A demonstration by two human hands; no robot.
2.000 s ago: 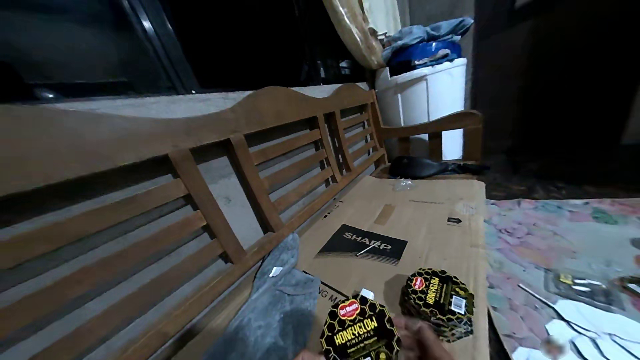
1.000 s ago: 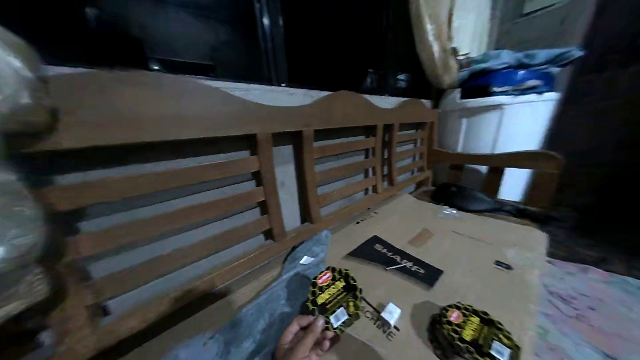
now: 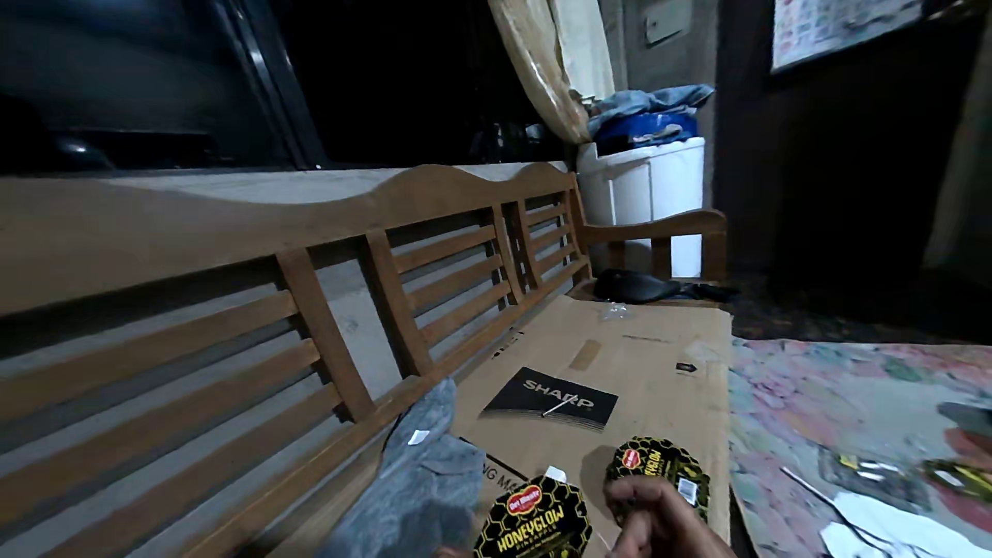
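A black-and-yellow Del Monte Honeyglow pineapple tag (image 3: pixel 533 521) faces me at the bottom edge. Only a fingertip of my left hand (image 3: pixel 451 552) shows, at the tag's lower left edge; the rest of that hand is out of frame. My right hand (image 3: pixel 659 518) has its thumb and forefinger curled close together, right of this tag. Whether it pinches something thin there is unclear. Behind its fingers, similar tags (image 3: pixel 668 463) lie on the flattened cardboard (image 3: pixel 659 395), partly covered by the hand. A small white stick (image 3: pixel 556 406) lies on the cardboard's black printed patch.
Grey cloth (image 3: pixel 430 473) lies left of the tags, against the wooden bench's slatted back (image 3: pixel 457 256). A black item (image 3: pixel 643 287) is near the far armrest, before a white bin (image 3: pixel 647 186). At right, a floral-covered surface (image 3: pixel 798 387) holds white pieces (image 3: pixel 907 523) and packets.
My right hand, not in view one second ago, now is in front of the tags at right. The left hand, seen then with its fingers at the nearer tag, is mostly out of frame.
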